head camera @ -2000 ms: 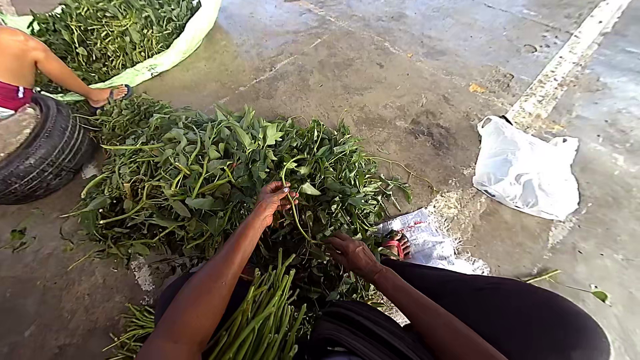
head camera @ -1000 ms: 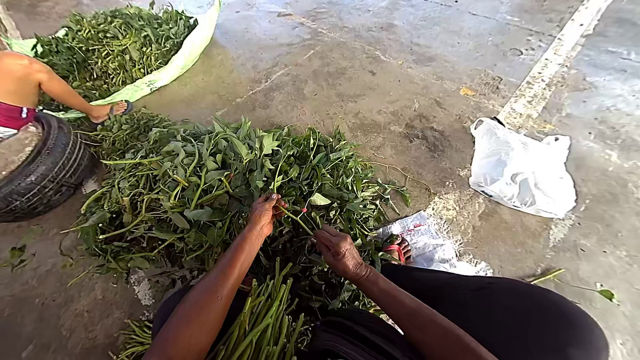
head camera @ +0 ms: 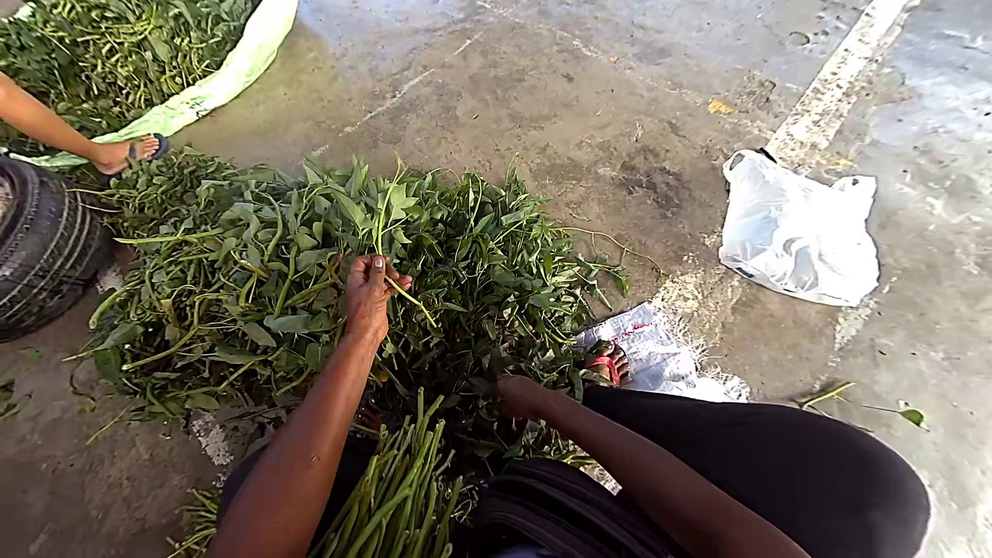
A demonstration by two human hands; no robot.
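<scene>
My left hand (head camera: 372, 298) pinches a leafy green stem (head camera: 409, 298) between thumb and fingers, its leaves pointing away from me and its bare end angled down to the right. Below and to the right, my right hand (head camera: 521, 399) reaches into the dark near edge of a big heap of leafy greens (head camera: 302, 248). Its fingers are hidden among the leaves, so what it touches or grips cannot be made out. A bundle of cut green stems (head camera: 403, 496) lies close to my body, between my forearms.
A tire (head camera: 46, 248) is at the left, near another person's sandalled foot (head camera: 128, 153). More greens (head camera: 132, 54) lie on a pale green sheet (head camera: 232, 74) at the upper left. A white plastic bag (head camera: 802, 229) and a white woven sack (head camera: 659, 353) are on the concrete at the right.
My right hand has moved away from my left hand, down toward me into the leaves; a second ago both were close together at a stem. My left hand still holds a stem.
</scene>
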